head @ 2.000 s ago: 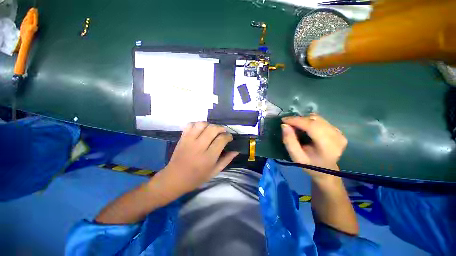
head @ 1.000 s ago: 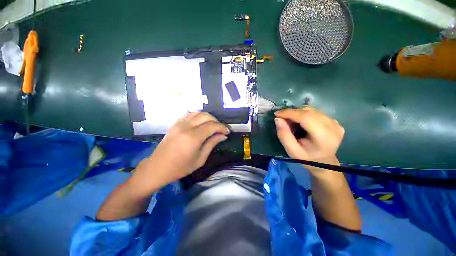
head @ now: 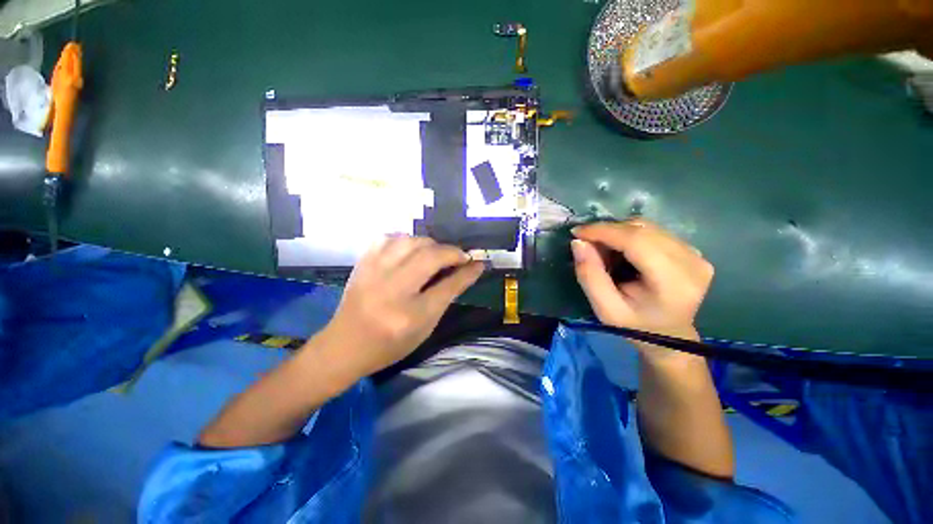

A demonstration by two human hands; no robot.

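An open tablet point(head: 445, 174) lies on the dark green mat, with a white back, black patches and a narrow circuit board point(head: 526, 154) along its right end. My left hand point(head: 394, 297) rests at the tablet's lower edge, with thumb and index fingertips close together; whether they pinch anything is too small to tell. My right hand point(head: 650, 274) is just right of the tablet, thumb and index fingertips nearly together beside thin wires point(head: 552, 212). I cannot tell if it holds a wire. A gold flex cable point(head: 512, 299) sticks out below the tablet.
A large orange screwdriver point(head: 757, 46) hangs over the round perforated screw tray point(head: 660, 115). A smaller orange-handled tool point(head: 63, 113) and clear plastic point(head: 26, 100) are at left. Small flex pieces point(head: 522, 46) lie above the tablet. A blue sleeve point(head: 82, 328) shows at left.
The large orange screwdriver has swung from the right back over the screw tray. My left fingertips have shifted slightly right along the tablet's lower edge. My right hand stays nearly in place.
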